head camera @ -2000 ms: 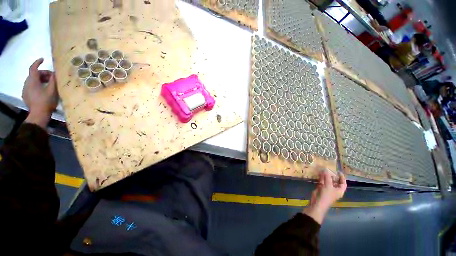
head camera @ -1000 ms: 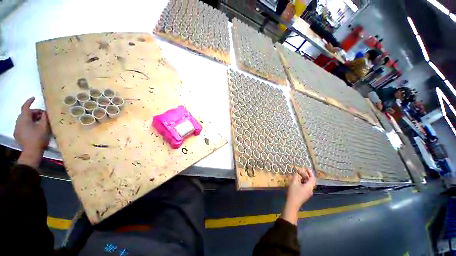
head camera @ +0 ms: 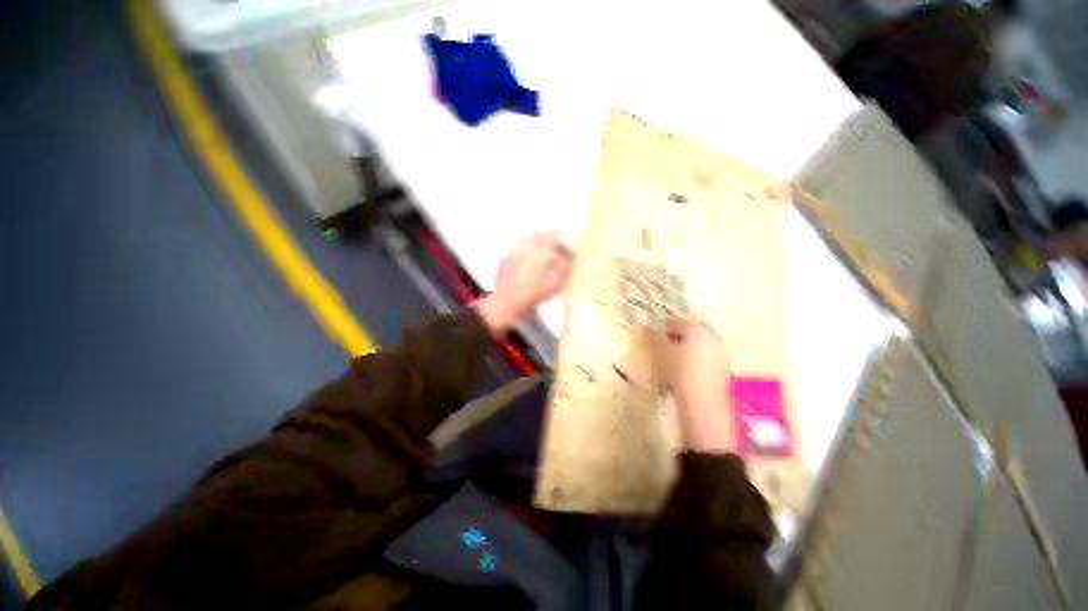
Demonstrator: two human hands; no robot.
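Note:
The frame is blurred. The plywood work board (head camera: pixel 609 442) lies in front of me. A small cluster of pale rings (head camera: pixel 650 290) sits on it. My right hand (head camera: pixel 694 364) is over the board, with its fingertips at the near side of the cluster; whether it holds a ring cannot be told. The bright pink device (head camera: pixel 760 414) is on the board, just right of my right wrist. My left hand (head camera: pixel 532 277) is at the board's left edge, its fingers blurred.
A crumpled dark blue cloth (head camera: pixel 480 79) lies on the far part of the white table (head camera: pixel 573 72). Ring-filled boards (head camera: pixel 919 477) are at the right, blurred. A dark floor with a yellow line (head camera: pixel 257 215) is at the left. A person (head camera: pixel 931 72) shows at the upper right.
The view has swung left. My right hand has moved from the near edge of the ring-filled board to the ring cluster on the work board. My left hand stays by the work board's left edge.

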